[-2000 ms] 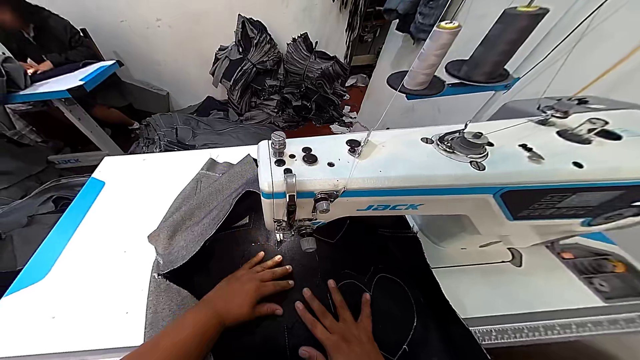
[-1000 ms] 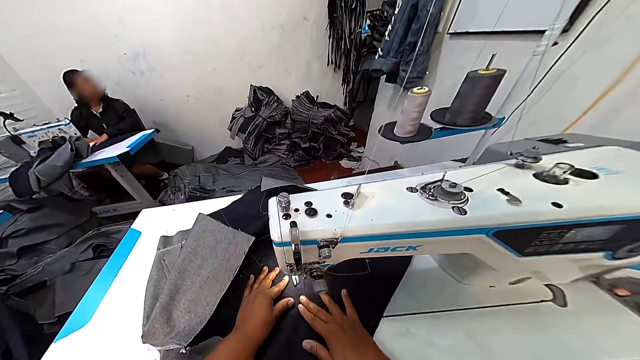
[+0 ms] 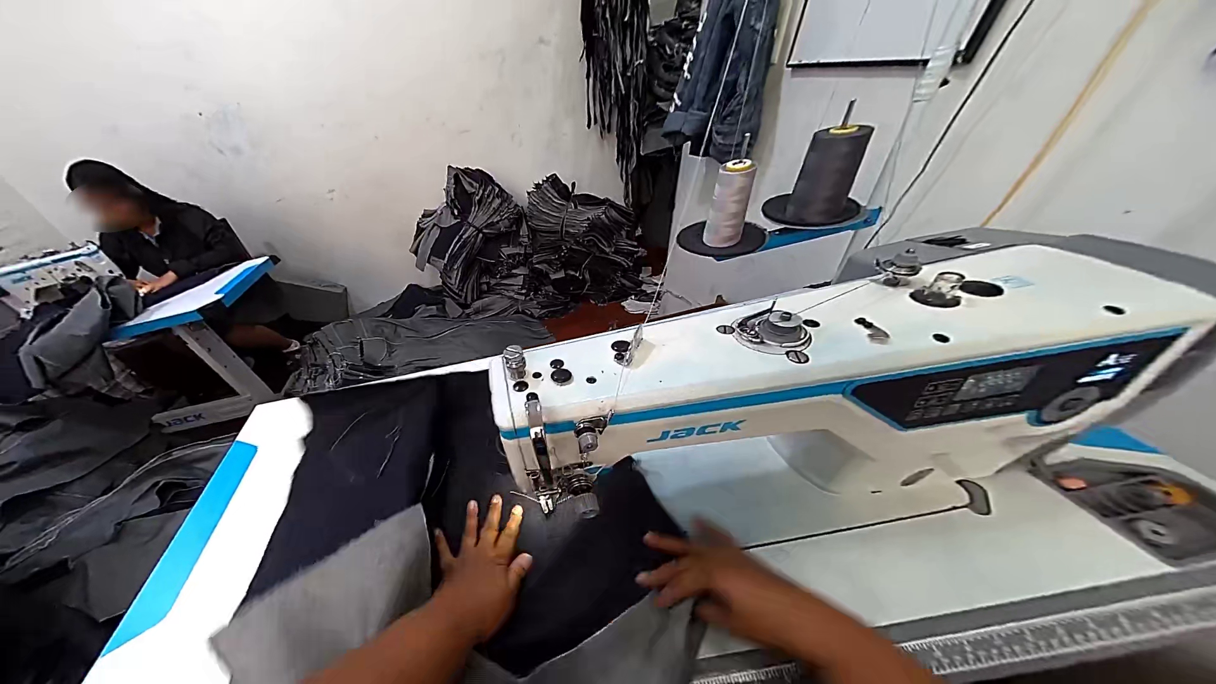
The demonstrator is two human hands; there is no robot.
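Dark denim fabric (image 3: 589, 560) with a grey reverse side lies on the bed of a white Jack sewing machine (image 3: 684, 408), partly under its presser foot (image 3: 546, 501). My left hand (image 3: 483, 570) rests flat on the cloth just in front of the foot, fingers spread. At the cloth's right edge is my right hand (image 3: 708, 579), somewhat blurred, its fingers apart and touching the edge; no grip on it can be made out. A folded-back grey part (image 3: 332, 598) of the fabric lies left of my left hand. Thread runs down to the needle area, where the needle itself is hard to see.
Two thread cones, one light (image 3: 730, 204) and one dark (image 3: 832, 176), stand behind the machine. Bundled grey fabric (image 3: 579, 242) is piled by the wall. A co-worker (image 3: 171, 237) sits at another machine at the left. A parts tray (image 3: 1130, 503) is at the right, a ruler (image 3: 1073, 636) along the front edge.
My right hand has moved right, from beside my left hand to the cloth's right edge. The fabric has shifted and now spreads out behind and left of the needle area.
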